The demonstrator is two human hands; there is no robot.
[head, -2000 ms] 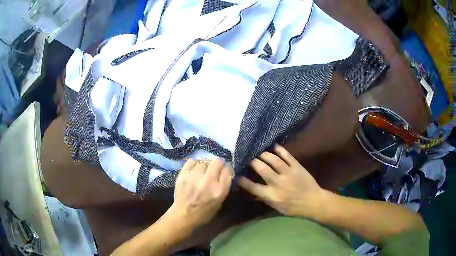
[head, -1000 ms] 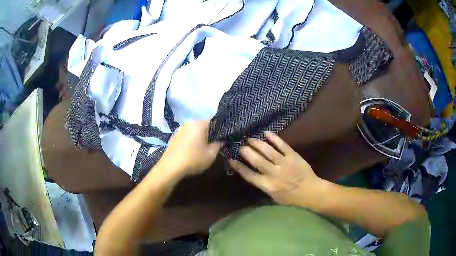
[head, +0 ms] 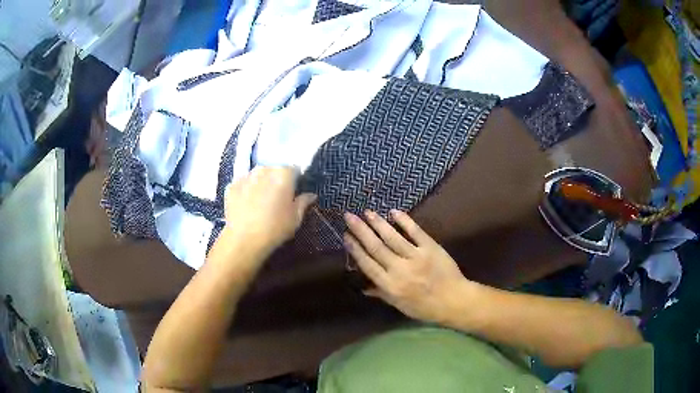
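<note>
The garment [head: 330, 115] lies spread on the brown pressing table [head: 491, 207], mostly white side up with dark seam strips. A dark herringbone part [head: 411, 146] is turned face up at its near edge. My left hand [head: 265, 201] is closed on the fabric at the left end of this part; its fingertips are partly hidden. My right hand [head: 403, 265] lies with its fingers apart at the near edge of the herringbone part, fingertips touching it, not gripping. A steam iron [head: 587, 206] with an orange-brown handle rests at the right side of the table.
Pale boards [head: 38, 261] stand at the left of the table. Grey fabric pieces [head: 641, 265] are heaped below the iron at the right. Blue and yellow surfaces show beyond the table's right edge. The wearer's green clothing is at the bottom.
My left hand has moved left and up with the fabric edge, and more of the herringbone face now shows. My right hand has flattened out and stays near the same place.
</note>
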